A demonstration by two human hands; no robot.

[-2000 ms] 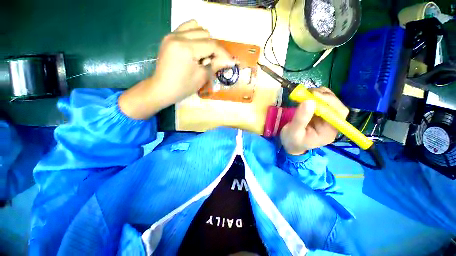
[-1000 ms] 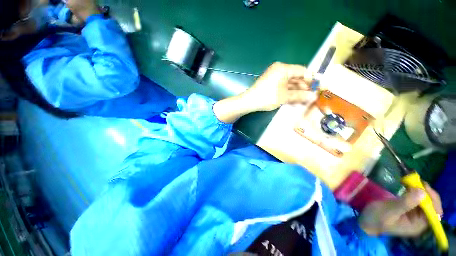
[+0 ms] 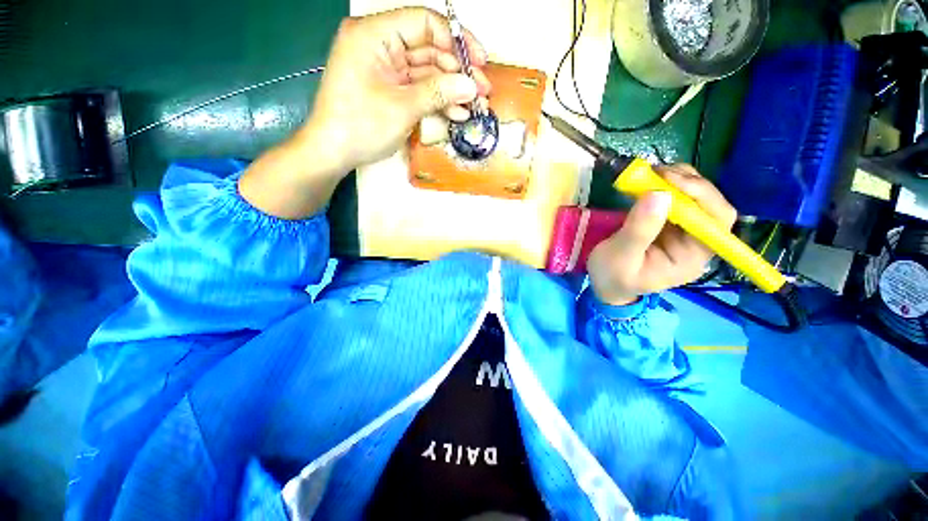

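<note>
My left hand (image 3: 392, 87) holds slim tweezers (image 3: 461, 49) between thumb and fingers, pointing down at the small dark round coil part (image 3: 473, 135). The part has a pale centre and lies over the orange jig (image 3: 448, 171); whether the tips grip it I cannot tell. A thin solder wire (image 3: 224, 94) runs from the silvery spool (image 3: 56, 140) to my left hand. My right hand (image 3: 667, 239) is closed around the yellow handle of the soldering iron (image 3: 702, 226). Its metal tip is just right of the jig, apart from the part.
The jig sits on a cream board (image 3: 392, 229). A pink-red block (image 3: 582, 236) is beside my right hand. A round tin (image 3: 631, 46) of silvery shavings stands beyond, with a blue box (image 3: 799, 132) to its right. A black fan (image 3: 904, 285) is far right.
The view swung left and has come back. The left hand has moved from away at the jig's side to just above the coil part. The iron stays in the right hand.
</note>
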